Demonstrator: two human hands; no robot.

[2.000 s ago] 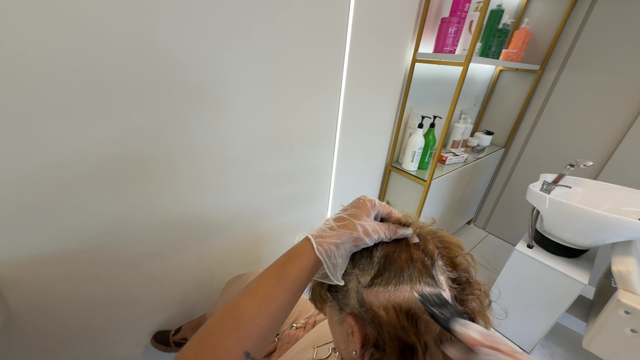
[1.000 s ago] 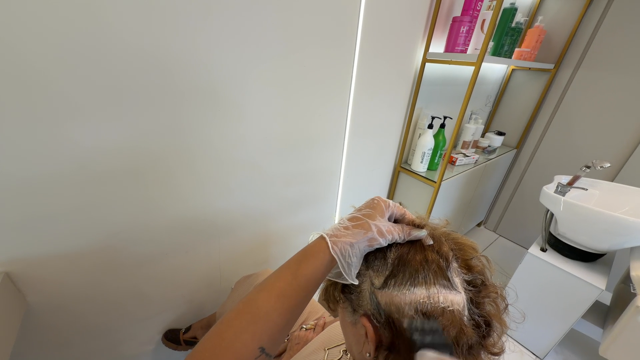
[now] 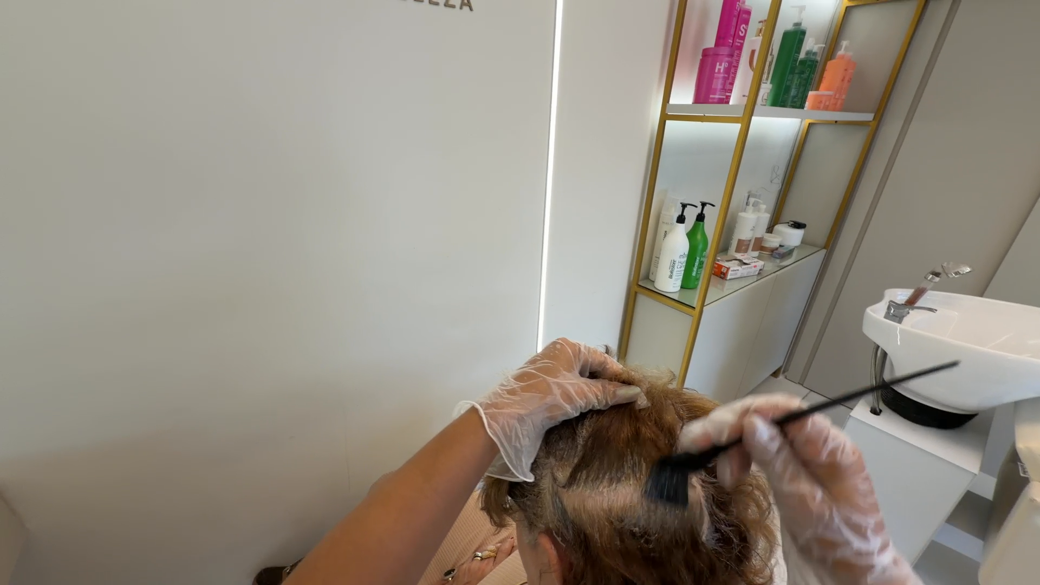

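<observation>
A seated person's head of light brown, curly hair (image 3: pixel 642 536) fills the lower middle, with a pale parting across it. My left hand (image 3: pixel 561 390), in a clear glove, lies on the top of the head and pinches a section of hair between thumb and fingers. In my right hand (image 3: pixel 804 463), also gloved, is a black tint brush (image 3: pixel 682 475). Its bristles are at the parting, right of the ear; whether they touch the scalp I cannot tell. The thin handle points up to the right.
Behind the head stands a gold-framed shelf (image 3: pixel 735 187) with pump bottles, jars and a small box. A white wash basin (image 3: pixel 959 341) with a tap is at the right, on a pale base. A pale wall (image 3: pixel 284 244) spans the left.
My right hand and the whole brush now show above the parting; one second ago only a blurred dark part showed lower down. My left hand stays on the hair.
</observation>
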